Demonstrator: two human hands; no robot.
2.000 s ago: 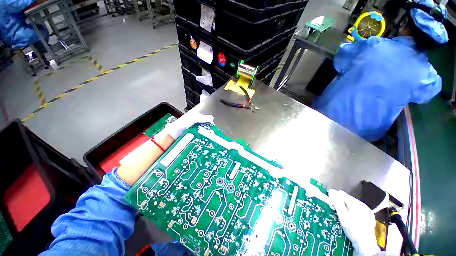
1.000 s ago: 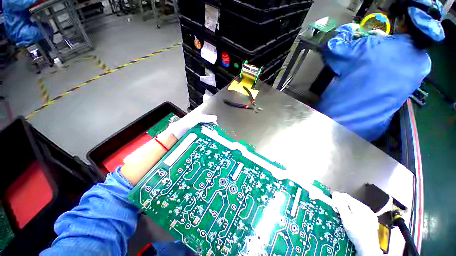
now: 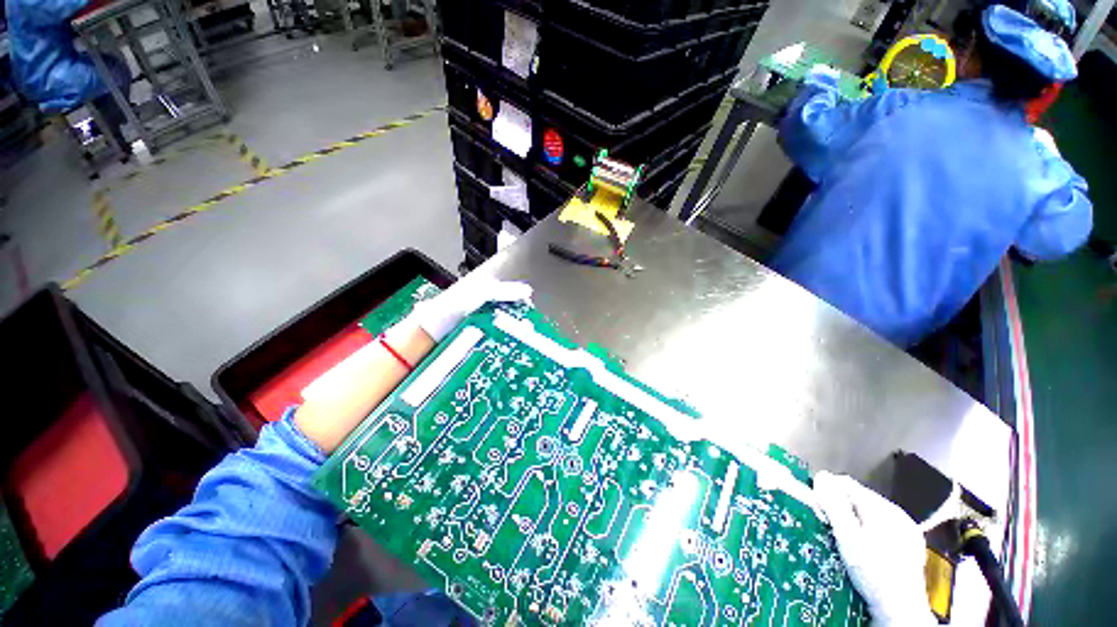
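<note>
A large green circuit board (image 3: pixel 576 478) with white printed lines and a white strip along its far edge lies tilted before me, its lower edge cut off by the picture. My left hand (image 3: pixel 478 304), in a white glove, holds its far left corner. My right hand (image 3: pixel 872 539), also in a white glove, holds its right edge; its fingers are partly hidden. A soldering iron in a black holder with a yellow base (image 3: pixel 940 578) stands just right of my right hand. Dark-handled cutters (image 3: pixel 588 256) lie on the steel table (image 3: pixel 686 294).
A solder reel stand (image 3: pixel 609 186) is at the far table corner. Stacked black totes (image 3: pixel 588 74) rise beyond it. Open black bins with red lining (image 3: pixel 288 367) stand left. A person in a blue smock (image 3: pixel 919 208) works beyond the table, beside the green conveyor (image 3: pixel 1078 404).
The board and both my hands have barely moved. The view has shifted slightly. The other person's arms and head have moved, and the yellow ring object shows more fully than a second ago.
</note>
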